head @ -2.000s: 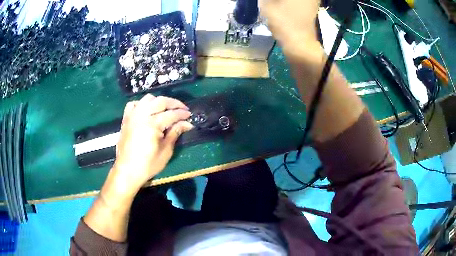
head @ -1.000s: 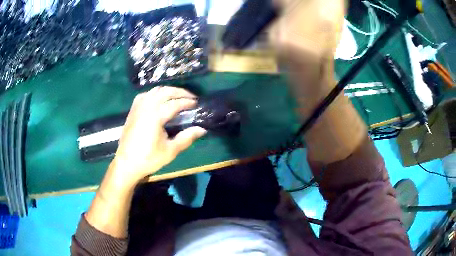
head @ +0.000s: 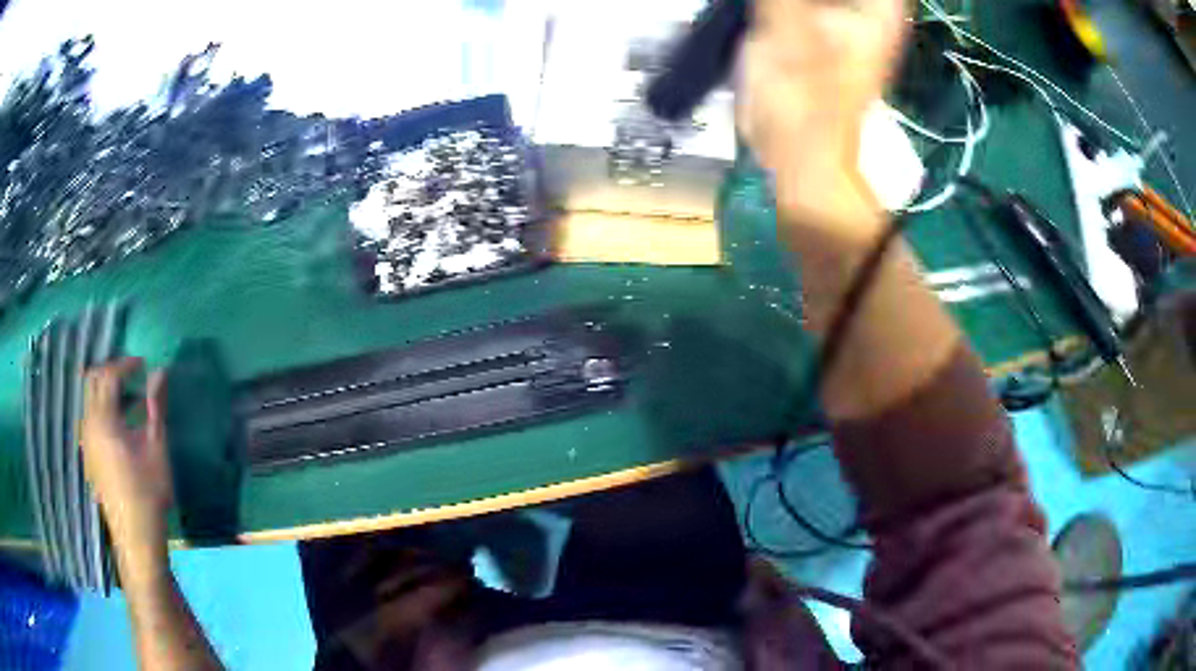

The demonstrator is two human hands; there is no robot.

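Observation:
My left hand (head: 125, 439) is at the left bench edge, over the right side of the long grey-black strips (head: 59, 452). Its thumb and fingers are apart and nothing shows between them. My right hand (head: 820, 66), blurred and partly cut off by the top edge, holds the black electric screwdriver (head: 698, 59) above the screw feeder (head: 636, 171). The black fixture (head: 433, 393) lies along the bench with its lengthwise groove showing and no white strip in it. A round silver feature (head: 599, 372) is near its right end. The driver's tip is too blurred to make out.
A black tray of silver fittings (head: 446, 216) stands left of the feeder. A dark tangled heap (head: 144, 157) lies at back left. A slim black tool (head: 1062, 269), a white power strip (head: 1104, 216) and cables lie at right. The driver cord crosses my right forearm.
My left hand has moved from the fixture to the strips at the left. The white strip is gone from the fixture. My right hand and driver remain near the feeder; the view has shifted.

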